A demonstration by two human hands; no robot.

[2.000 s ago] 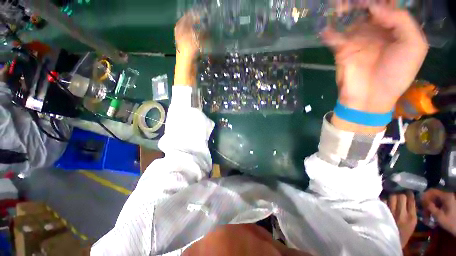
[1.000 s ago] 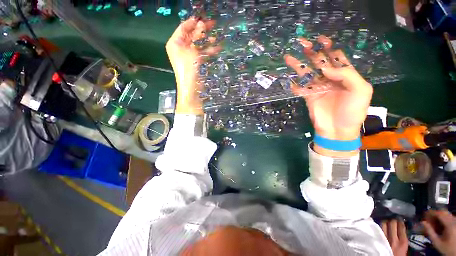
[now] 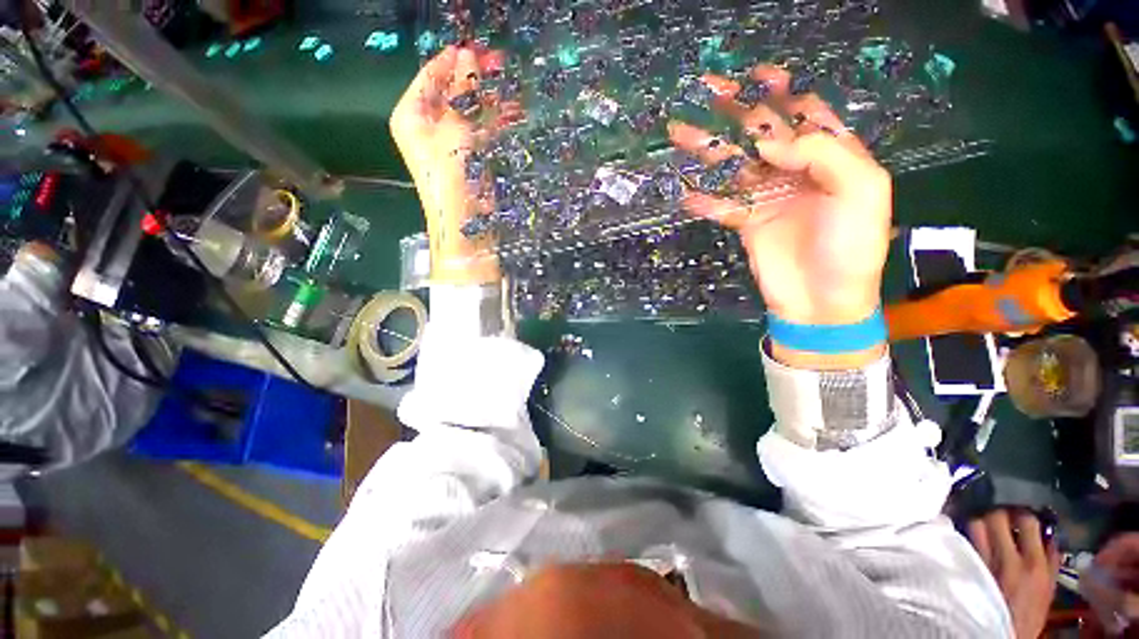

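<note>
A clear blister tray (image 3: 615,185) full of small dark parts is held raised and tilted over the green mat. My left hand (image 3: 452,156) holds its left side, with the thumb and fingers showing around and through the plastic. My right hand (image 3: 812,187) supports it from beneath on the right, fingers spread and seen through the clear sheet. A second blister tray (image 3: 625,285) full of parts lies on the mat beneath, partly covered by the raised one. A few loose small parts (image 3: 571,346) lie in front of it. A blue band (image 3: 824,333) is on my right wrist.
Left: a cream tape roll (image 3: 389,336), a clear container (image 3: 237,225) and blue bins (image 3: 237,414) below. Right: an orange-bodied tool (image 3: 981,306), a white-bordered black panel (image 3: 946,312), a round pot (image 3: 1052,375) and another person's hands (image 3: 1018,562). A thin strand lies on the mat.
Since two seconds ago the raised tray has come down into fuller view, with my right hand now under it. In the last second both hands and the tray have shifted slightly left in view.
</note>
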